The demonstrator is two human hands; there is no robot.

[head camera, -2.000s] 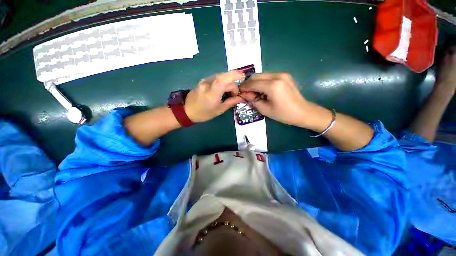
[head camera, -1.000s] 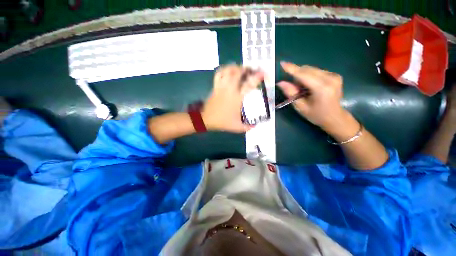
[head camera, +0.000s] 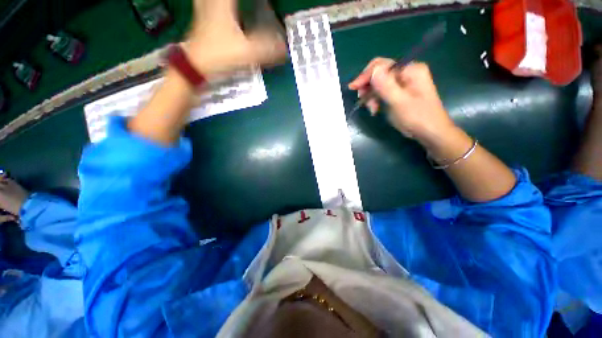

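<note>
My left hand (head camera: 234,43) is blurred and stretched out over the green belt at the top. A dark blurred shape shows beside its fingers; I cannot tell whether the hand holds it. My right hand (head camera: 406,96) holds the dark tweezers (head camera: 360,103), tip pointing down and left, just right of the narrow sticker strip. The narrow sticker strip (head camera: 328,135) lies upright in front of me, with rows of grey shapes at its far end and blank below. The wide sticker sheet (head camera: 228,99) lies at the left, partly covered by my left forearm.
Phone units (head camera: 65,47) lie on the green belt at the upper left, beyond the pale worn edge (head camera: 86,90). A red bin (head camera: 561,46) with white paper inside stands at the upper right, with white scraps (head camera: 484,58) beside it. Blue-sleeved people sit at both sides.
My left hand has moved from the middle up and left over the belt. The phone unit is gone from above the strip. My right hand stays right of the strip with the tweezers.
</note>
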